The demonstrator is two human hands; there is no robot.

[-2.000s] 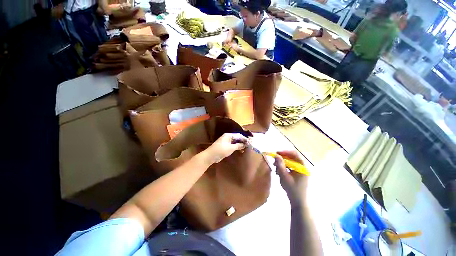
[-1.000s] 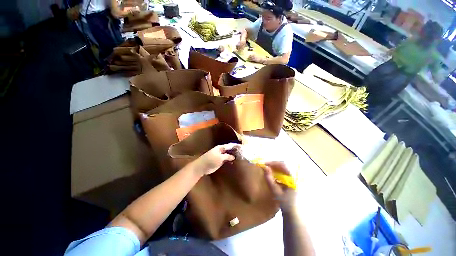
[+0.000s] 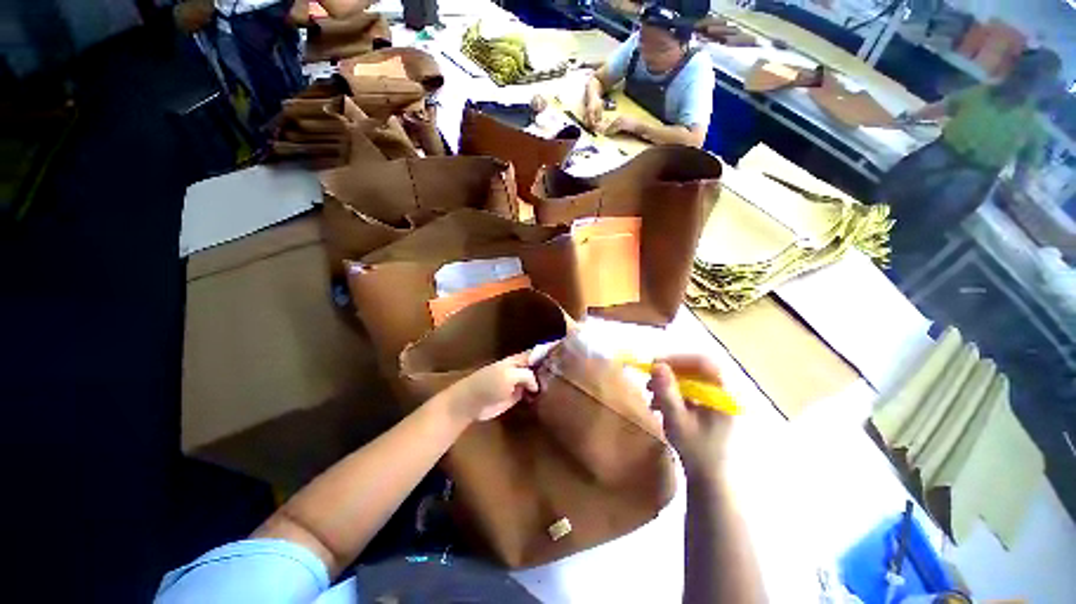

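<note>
A brown bag body (image 3: 566, 460) stands open and tilted in front of me, with a small pale tag (image 3: 559, 530) low on its face. My left hand (image 3: 502, 387) pinches its top edge near a corner. My right hand (image 3: 696, 419) holds a glue brush by its yellow handle (image 3: 706, 394), right of the bag's edge. The brush's tip is washed out by glare, so I cannot tell if it touches the bag.
More brown bag bodies (image 3: 413, 195) stand behind, some with orange pieces (image 3: 609, 262). A carton (image 3: 266, 342) is at left. Yellow-olive cut panels (image 3: 755, 242), folded panels (image 3: 950, 413) and a blue tray (image 3: 879, 560) are at right. A person (image 3: 661, 83) sits across the table.
My right hand has moved right with the brush, away from the bag's edge. The bag's upper side has tilted, and its edge line shows more. The whole view has shifted slightly.
</note>
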